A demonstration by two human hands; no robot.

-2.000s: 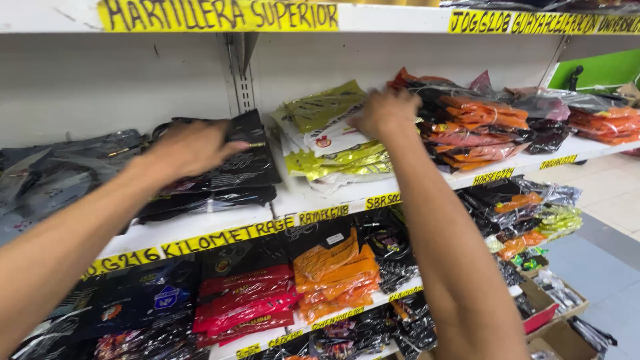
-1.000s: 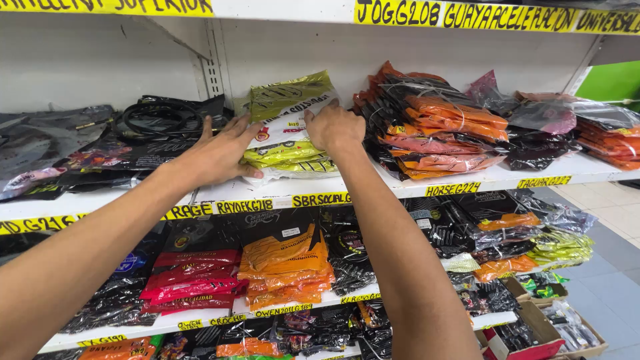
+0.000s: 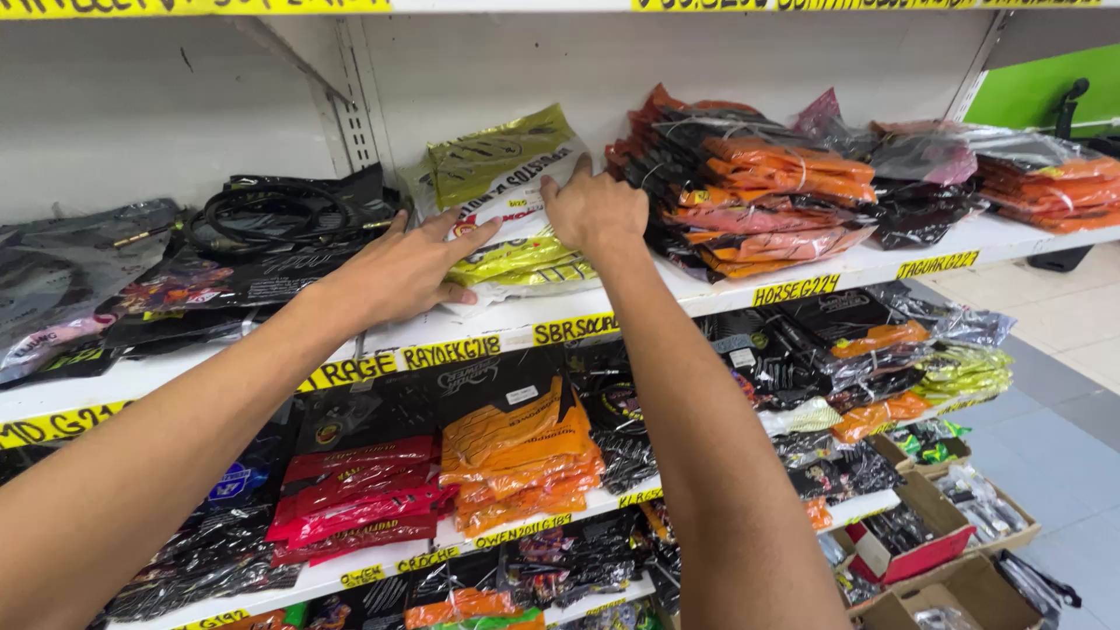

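A stack of yellow-green and white plastic packets [image 3: 503, 162] lies on the white shelf between my hands. My left hand [image 3: 407, 267] rests at the stack's left edge, its fingers spread and the fingertips on the top packet. Across the upper right of the same packet lies my right hand [image 3: 599, 206], thumb and forefinger apart. Left of the stack, a coiled black cable [image 3: 267, 214] sits on black packets [image 3: 254, 276]. On the right side, a tall pile of orange and black packets [image 3: 761, 192] stands close to my right hand.
Grey packets [image 3: 70, 271] lie at the far left, more orange ones [image 3: 1041, 175] at the far right. Yellow handwritten labels run along the shelf edge [image 3: 691, 302]. Below are red packets [image 3: 359, 499], orange packets [image 3: 521, 446] and open cardboard boxes [image 3: 962, 591] near the tiled floor.
Two seconds ago my left hand was over the black packets; it has moved right to the yellow-green stack. The coiled black cable now shows on those black packets. The view has shifted somewhat.
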